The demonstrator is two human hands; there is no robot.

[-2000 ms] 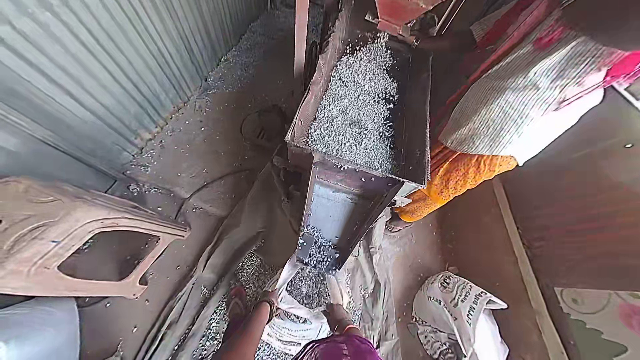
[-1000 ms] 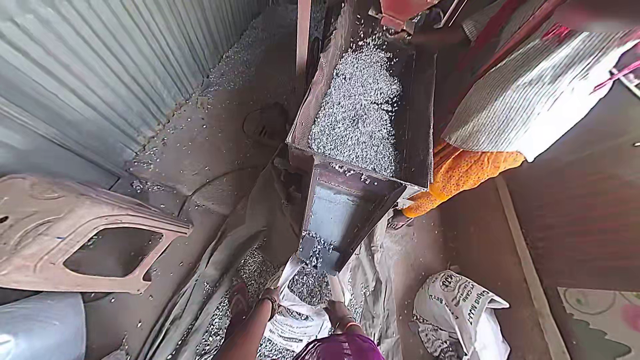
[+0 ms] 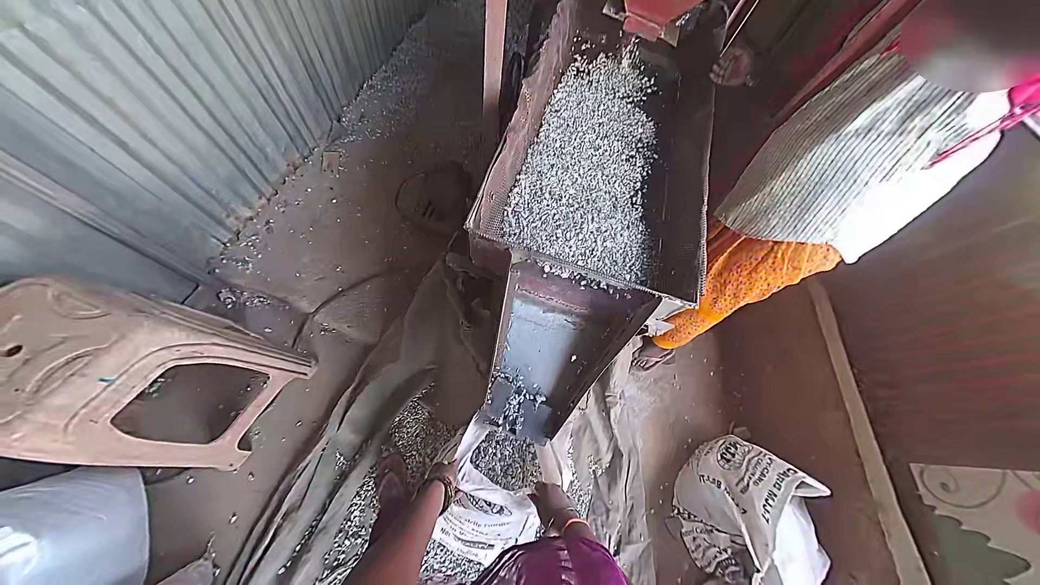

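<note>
Below the lower lip of a metal chute [image 3: 540, 349], my left hand [image 3: 444, 471] grips the left edge of the mouth of a white woven sack [image 3: 487, 524]. The right edge of the same mouth is in my right hand [image 3: 552, 497]. Grey-white chips lie inside the sack mouth, and some rest at the chute's lower end. Above the chute is a sloping metal tray [image 3: 691, 187] that holds a heap of pale chips [image 3: 589, 162]. Most of my fingers are hidden by the sack and the backs of my hands.
A brown plastic chair [image 3: 73, 382] lies at the left near a corrugated metal wall [image 3: 146, 106]. A printed white sack [image 3: 731, 504] stands at the lower right. A person in orange and striped cloth [image 3: 829, 154] is beside the tray. Chips are scattered over a ground sheet [image 3: 406, 366].
The other person's hand beside the top of the tray has moved down along its right side. Both my hands remain at the sack mouth.
</note>
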